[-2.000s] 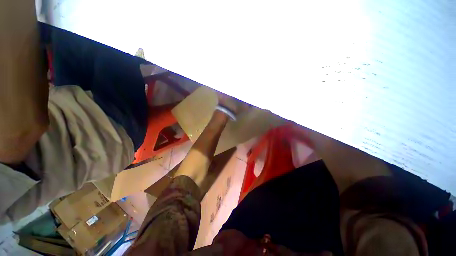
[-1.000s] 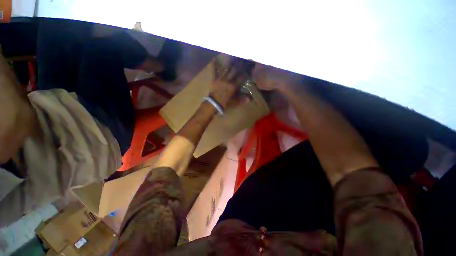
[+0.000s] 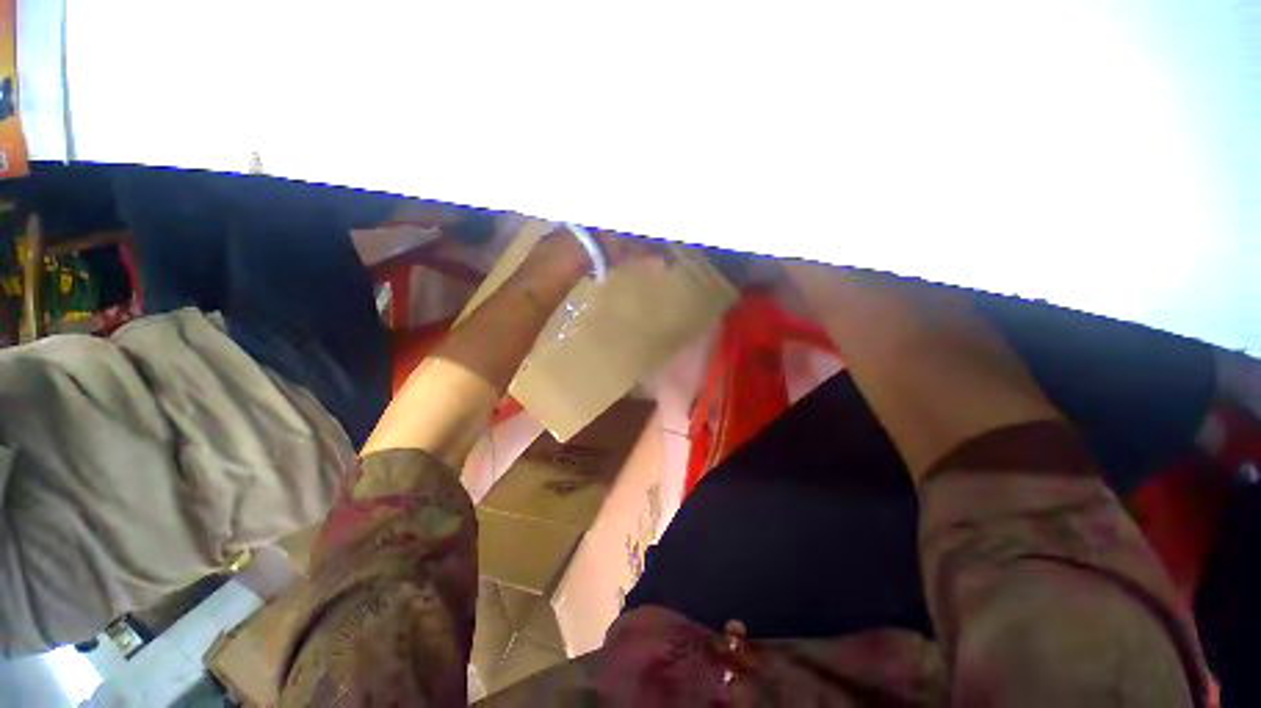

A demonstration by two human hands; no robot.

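A brown carton point(image 3: 622, 346) with raised flaps stands below the table's front edge, in front of me. Shiny clear tape shows on its left part. My left forearm crosses beside it, with a pale band at the wrist. My left hand point(image 3: 633, 263) is dim and blurred at the carton's upper part, under the table edge; its grip cannot be told. My right forearm reaches up to the table edge on the carton's right. My right hand is hidden there.
A bright white table point(image 3: 664, 111) spans the top. Red stools point(image 3: 747, 380) stand below it. Open printed cartons point(image 3: 546, 491) are on the floor below the carton. A person in beige clothing point(image 3: 180, 443) sits at my left. An orange box point(image 3: 11, 97) is at the upper left.
Both hands showed at the carton one second ago; now the table edge hides most of them. The carton's front flap has swung toward me. The view has shifted.
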